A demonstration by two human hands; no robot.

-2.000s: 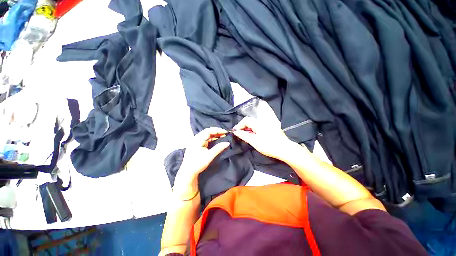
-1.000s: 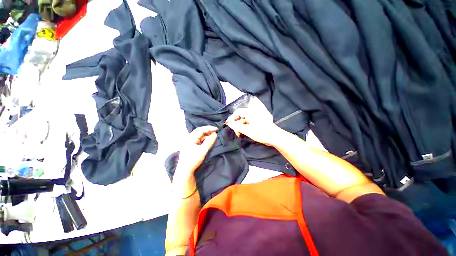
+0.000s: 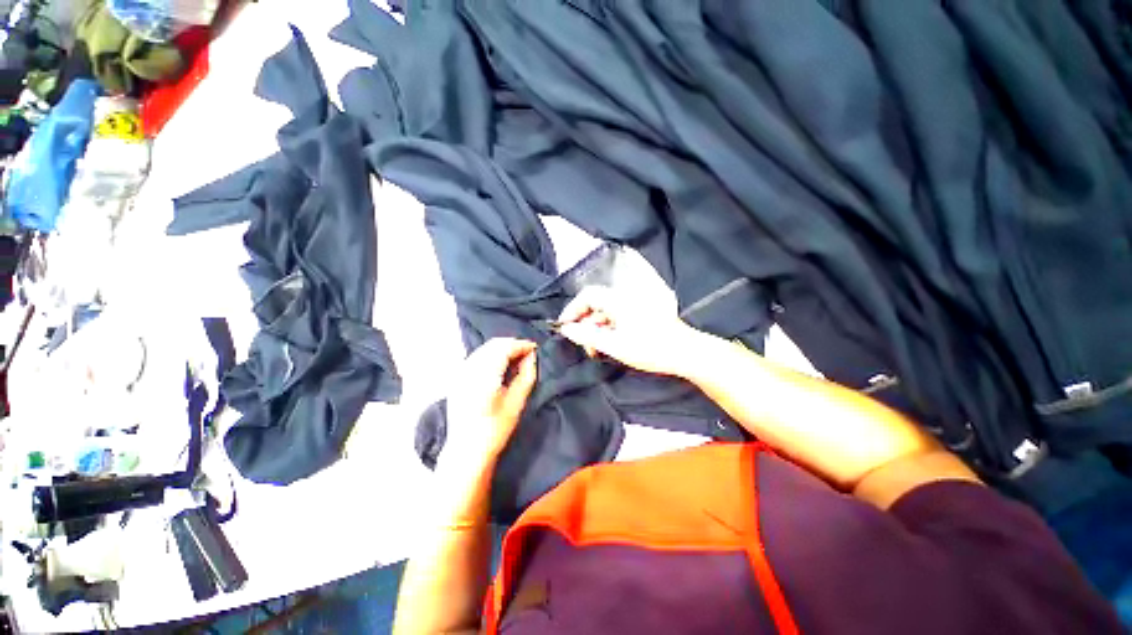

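Observation:
Dark navy trousers (image 3: 497, 242) lie bunched on the white table in front of me, with a paler patch showing beside my right hand. My left hand (image 3: 497, 378) rests on the cloth with thumb and fingers curled at its edge. My right hand (image 3: 621, 325) has its fingertips pinched at a seam area in the middle of the trousers. A small dark thing shows at the right fingertips; it is too small to tell what it is.
A large pile of dark trousers (image 3: 795, 161) covers the right, with small white labels at its ends. A crumpled dark garment (image 3: 304, 310) lies to the left. Black hard objects (image 3: 205, 552) stand at the left table edge. Plastic bags and coloured cloth lie at the upper left.
The view has shifted, so the left-side things sit lower in the picture. My hands have moved slightly apart over the same trousers.

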